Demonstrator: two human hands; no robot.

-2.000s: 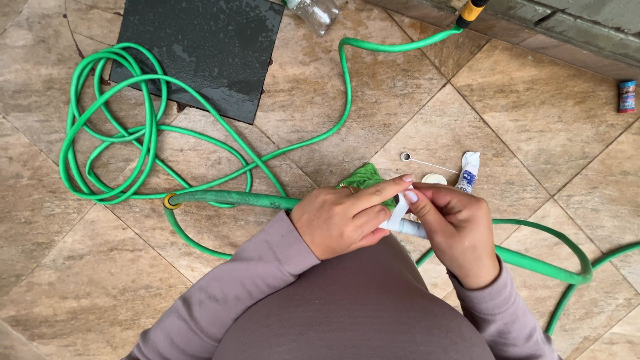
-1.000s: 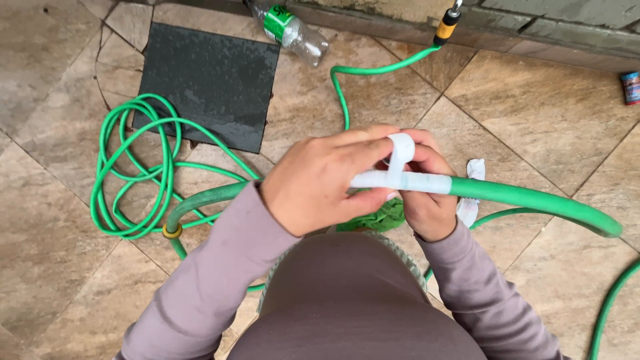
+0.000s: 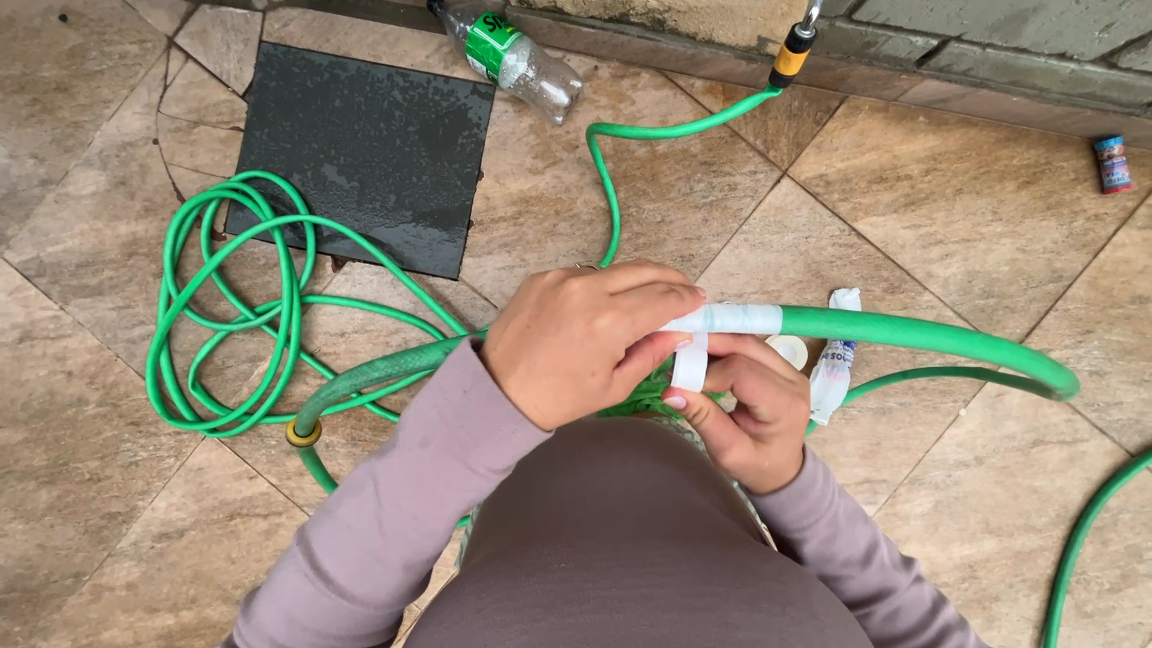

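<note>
A green garden hose (image 3: pixel 909 328) runs across in front of me, with white tape (image 3: pixel 742 319) wrapped around one stretch. My left hand (image 3: pixel 585 337) grips the hose at the left end of the wrapping, its thumb by the tape. Just below the hose, my right hand (image 3: pixel 751 396) pinches a short free strip or loop of white tape (image 3: pixel 689 364) that hangs from the wrapping. Green material (image 3: pixel 643 400) shows beneath the hands. A white ring-shaped roll (image 3: pixel 788 351) lies behind my right hand, beside a crumpled white tube or wrapper (image 3: pixel 834 369).
Coiled thin green hose (image 3: pixel 292 315) lies at left, partly over a dark square slab (image 3: pixel 360 157). A plastic bottle (image 3: pixel 522 63) lies near the wall. A black and orange hose connector (image 3: pixel 791 58) hangs at the top. A small printed canister (image 3: pixel 1112 165) lies at right.
The hands and taped hose were turned differently a second ago, with the tape strip held above the hose; now it hangs below. The view has shifted, showing more of the bottle.
</note>
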